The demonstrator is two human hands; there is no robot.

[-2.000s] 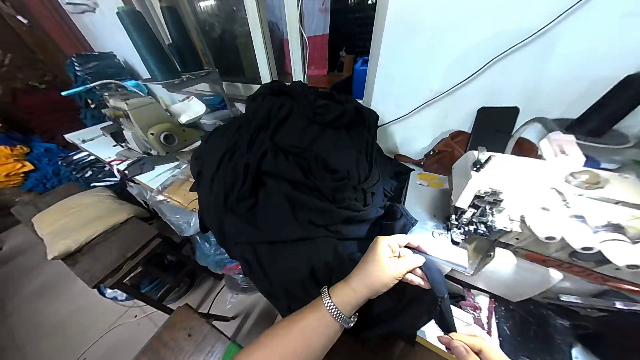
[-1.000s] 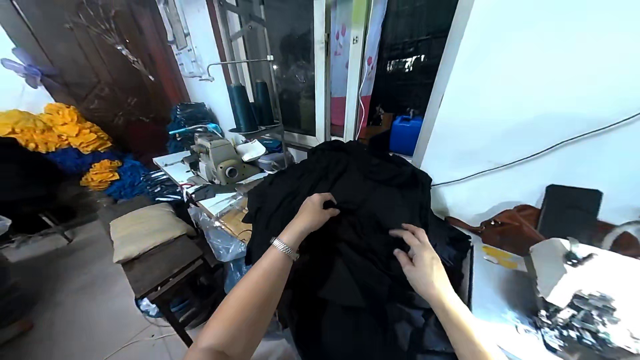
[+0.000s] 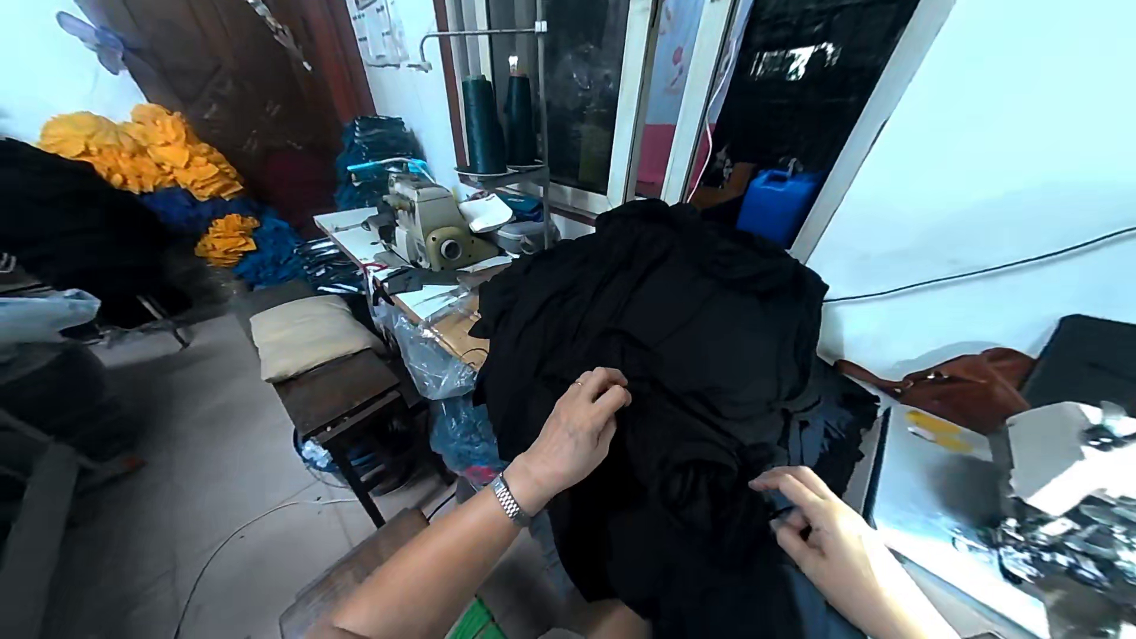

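Observation:
A large heap of black fabric (image 3: pixel 657 328) fills the middle of the view. My left hand (image 3: pixel 581 426), with a ring and a metal-band watch (image 3: pixel 509 500) at the wrist, rests on the heap with its fingers curled at the cloth; whether it pinches any is unclear. Lower right, my right hand (image 3: pixel 812 524) is at the fabric's near right part, thumb and forefinger apart around a bit of dark cloth. Whether that cloth is gripped cannot be made out. Just right of the heap is an overlock sewing machine (image 3: pixel 1056 461), partly out of view.
Another sewing machine (image 3: pixel 430 222) stands on a table behind left, below dark green thread cones (image 3: pixel 484 124). A cushion (image 3: pixel 311 335) lies on a wooden bench (image 3: pixel 342 399). A brown leather bag (image 3: pixel 963 386) sits by the wall, a blue jerrycan (image 3: pixel 778 206) behind the heap. Yellow cloth (image 3: pixel 142 151) is piled far left.
Two seconds ago both hands held a dark strip near the overlock machine; now they are over the black heap. The view has swung left. Since one second ago, my right hand has moved lower on the fabric.

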